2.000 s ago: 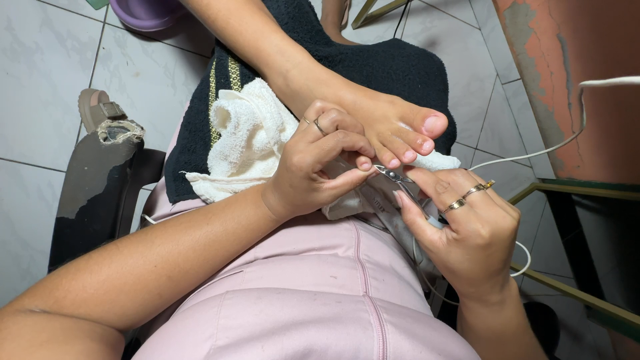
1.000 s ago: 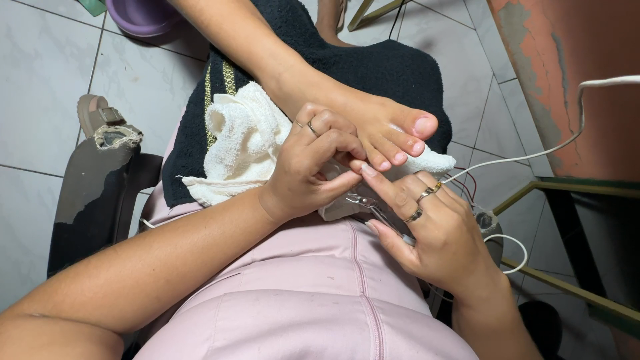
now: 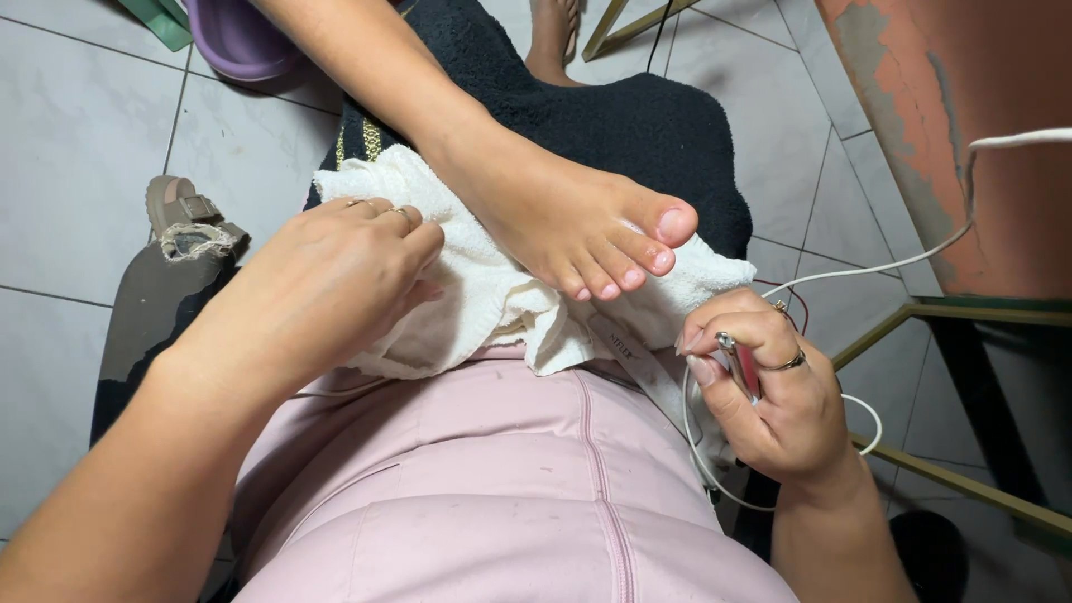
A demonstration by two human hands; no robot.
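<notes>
Another person's bare foot (image 3: 569,209) rests over a white terry towel (image 3: 452,285) and a black towel (image 3: 670,142), toes toward the right. My left hand (image 3: 360,260) lies over the white towel's left part, apart from the foot, fingers curled; its fingertips are partly hidden, so whether it grips the cloth cannot be told. My right hand (image 3: 762,377), below and right of the toes, is closed around small metal nippers (image 3: 735,360), seen nearly end-on. A pale nail file (image 3: 632,356) with writing lies below the toes, on the lap's edge.
A white cable (image 3: 888,266) runs from the right and loops around my right hand. A metal table frame (image 3: 888,322) stands at right beside a peeling wall (image 3: 963,167). A purple basin (image 3: 239,42) is at upper left, above a worn armrest (image 3: 159,310).
Both hands have moved away from the toes they were touching: the left one leftward onto the white towel, the right one rightward and down with the nippers. The foot stays about where it was.
</notes>
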